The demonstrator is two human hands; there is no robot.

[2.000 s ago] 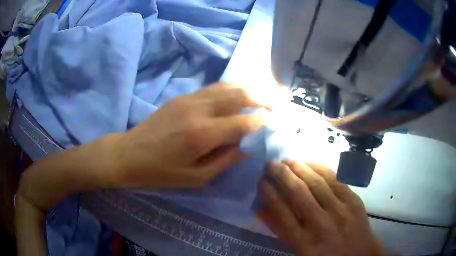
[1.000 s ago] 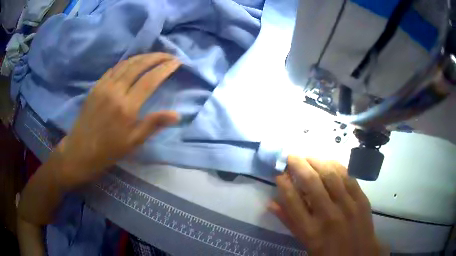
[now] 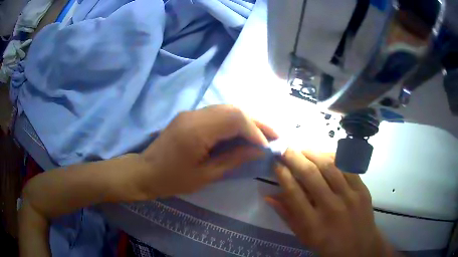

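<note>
A large mass of light blue cloth lies heaped at the left on the white machine table. My left hand pinches a folded edge of the cloth just left of my right fingertips. My right hand lies at the front of the needle area, its fingertips on the end of the same edge. The fingers and lamp glare hide most of the fold. The sewing machine head stands above and behind the hands. The presser foot area is partly lost in glare, behind the fingertips.
A dark grey knob hangs just right of my right fingers. A shiny curved metal part is on the head's front. The table's grey ruler edge runs along the front. Blue cloth hangs below the table at the lower left.
My left hand has moved right from the cloth heap to the folded edge beside my right fingertips and closed on it. My right hand stays in nearly the same place.
</note>
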